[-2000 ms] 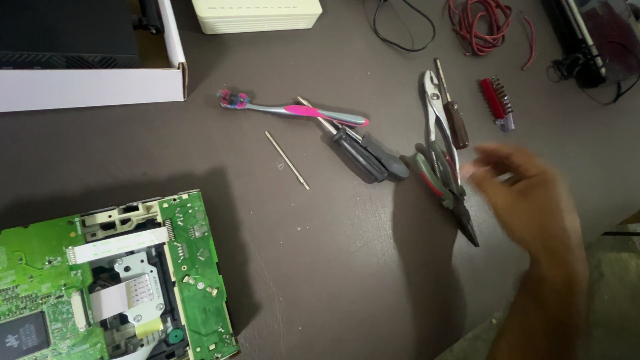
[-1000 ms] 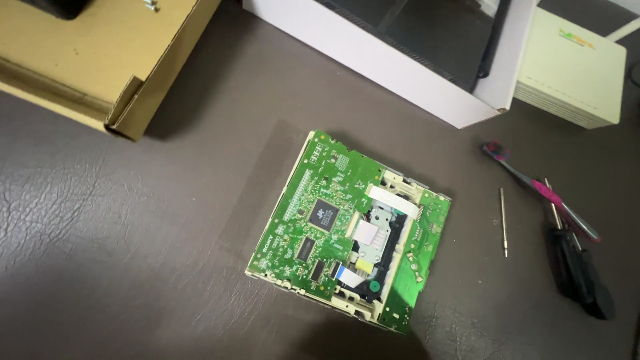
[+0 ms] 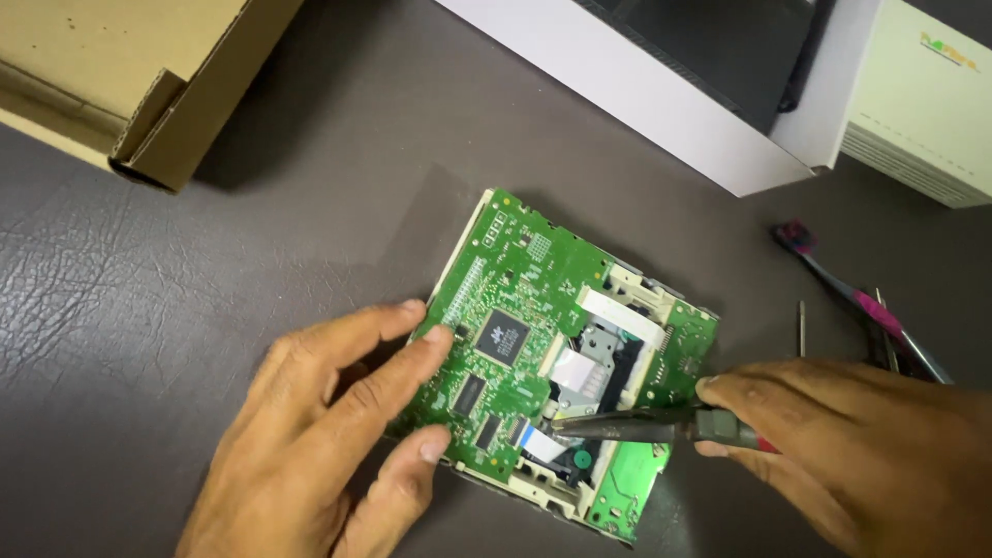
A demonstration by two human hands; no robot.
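Observation:
An optical disc drive with its green circuit board [image 3: 535, 271] facing up lies on the dark table. My left hand [image 3: 333, 434] rests its fingertips on the drive's left edge, the thumb at the lower left. In my right hand [image 3: 829, 442] are long-nose pliers [image 3: 635, 426] with grey and red handles. Their tip is over the drive's opening, close to a white flat ribbon cable [image 3: 544, 443] with a blue end; whether the jaws touch it, I cannot tell. Another white ribbon cable [image 3: 620, 311] crosses the opening's upper end.
A cardboard box [image 3: 194, 101] is at the upper left. A white box [image 3: 659, 101] with a black item inside stands at the top, beside a cream-coloured device [image 3: 922, 101]. Right of the drive lie a toothbrush [image 3: 841, 287] and a thin metal rod [image 3: 801, 329], with another shaft partly hidden by my right hand.
Two seconds ago my right hand was beside the pliers on the table; now it holds long-nose pliers over the drive. My left hand has come onto the drive's edge. The view has shifted left.

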